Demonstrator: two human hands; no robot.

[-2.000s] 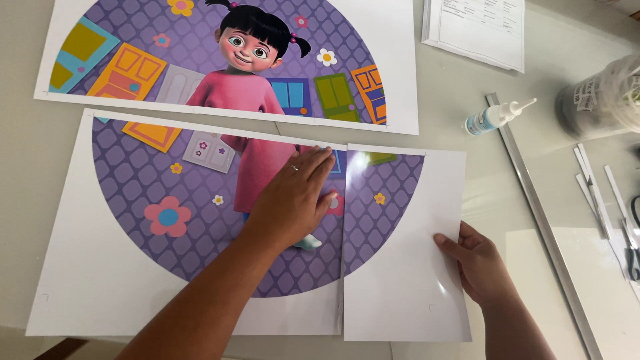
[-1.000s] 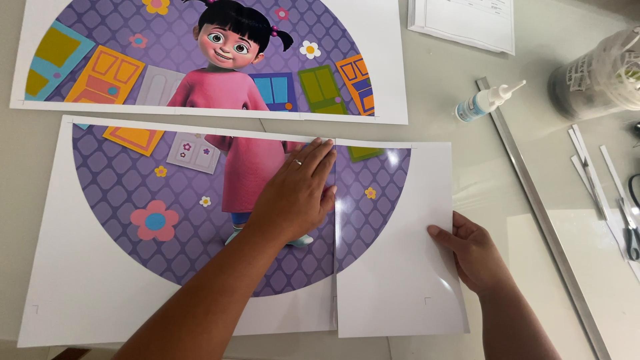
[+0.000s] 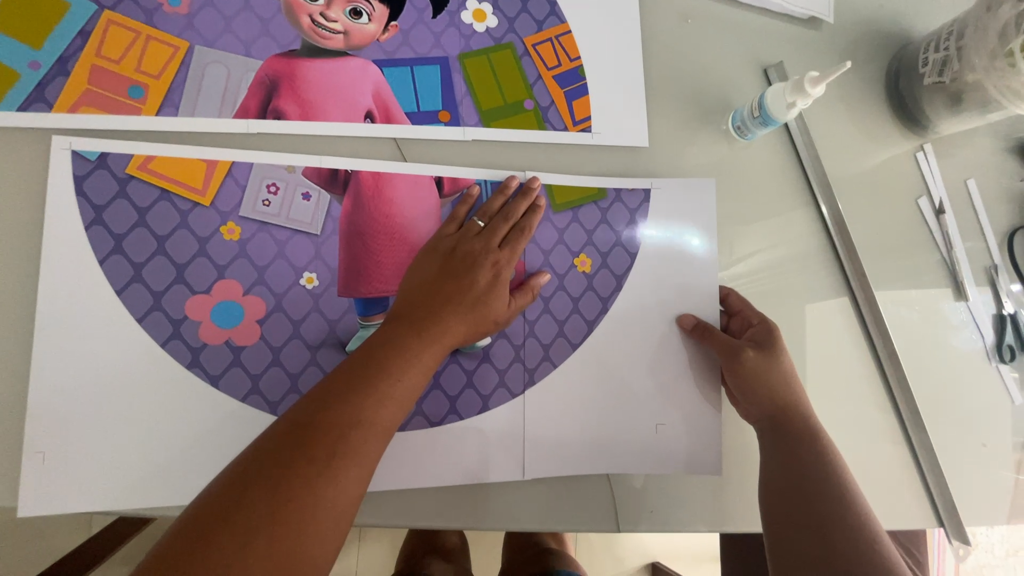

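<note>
The lower printed half-circle sheet [image 3: 160, 456] lies on the glass-topped table, with a purple pattern and a cartoon figure's pink dress. My left hand [image 3: 472, 264], with a ring on one finger, rests flat on it, fingertips near the top edge beside the seam. The right-hand sheet [image 3: 624, 400] meets the larger piece along that vertical seam, and its pattern lines up there. My right hand [image 3: 748, 352] pinches this sheet's right edge, thumb on top and fingers beneath. Above lies the upper printed half [image 3: 400, 134], showing the figure's face, apart from the lower half.
A glue bottle [image 3: 764, 112] lies by the top of a long metal ruler [image 3: 868, 304], right of the sheets. Farther right are paper strips [image 3: 944, 232], scissors [image 3: 1004, 312] and a clear plastic container [image 3: 952, 68]. More papers [image 3: 800, 6] lie at the top.
The right-hand sheet has shifted against the larger piece: its top and bottom edges now run nearly in line, and the white gap at the seam has closed. Both hands keep their holds.
</note>
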